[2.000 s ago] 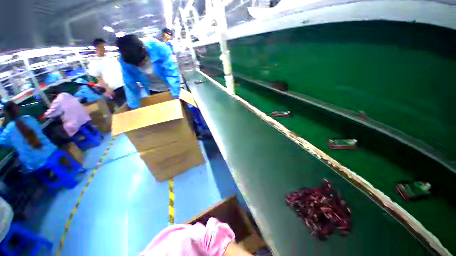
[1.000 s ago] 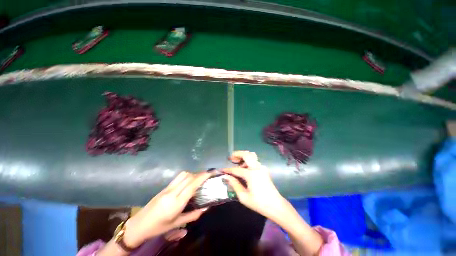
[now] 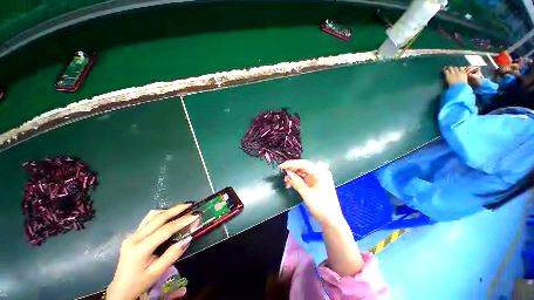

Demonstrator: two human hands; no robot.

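My left hand holds a phone half-assembly, dark red rim with a green circuit board facing up, over the bench's near edge. Its fingers lie across the left part of the phone. My right hand is at the near side of the right pile of trim pieces, thumb and finger close together; whether a piece is between them cannot be told. The left pile of trim pieces, dark maroon slivers, lies on the bench at far left.
A chipped white and brown edge rail separates the bench from the green belt, which carries spaced phone units. A person in a blue smock works at right. A blue stool stands below the bench. A white post rises beyond.
The view has turned rightward. My right hand has left the phone and moved to the right pile. My left hand still holds the phone, its green board now facing up.
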